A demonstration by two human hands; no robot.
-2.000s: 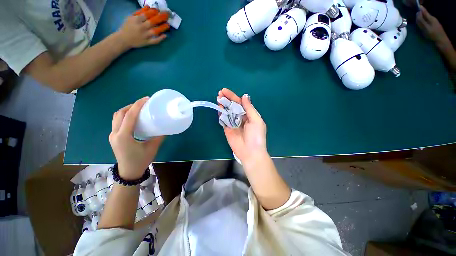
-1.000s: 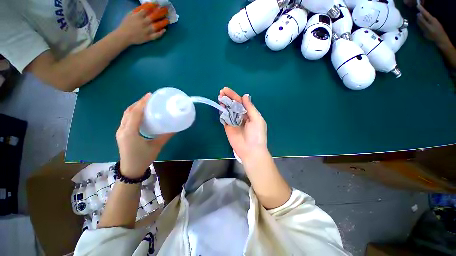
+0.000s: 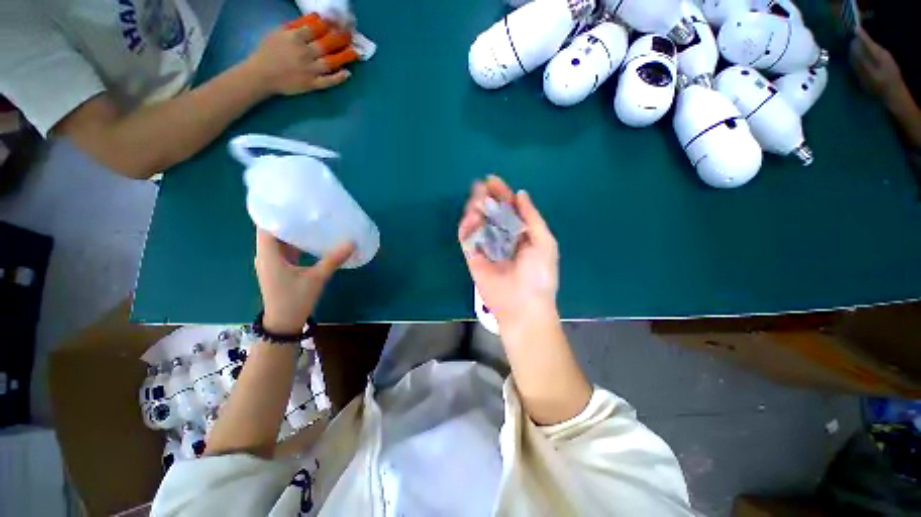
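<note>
My left hand (image 3: 293, 278) grips the translucent white wash bottle (image 3: 308, 207) near its base, above the table's near left part. The bottle is tilted, with its bent spout at the upper left, somewhat blurred. My right hand (image 3: 515, 252) is palm up above the table's near edge. It holds the crumpled grey-white cloth (image 3: 497, 230) on the fingers and palm. The bottle's spout is apart from the cloth. A small white piece of something shows at the table edge beside my right wrist, mostly hidden.
A pile of white bulb cameras (image 3: 717, 136) lies at the far right of the green table (image 3: 424, 131). An open carton (image 3: 96, 394) with rows of cameras is low at my left. A neighbour's hand with orange finger cots is at far left; another person's hand is at far right.
The bottle has swung away from the cloth, its spout now pointing up and left. My right hand has shifted slightly right with the cloth. The neighbour's hand has moved a little.
</note>
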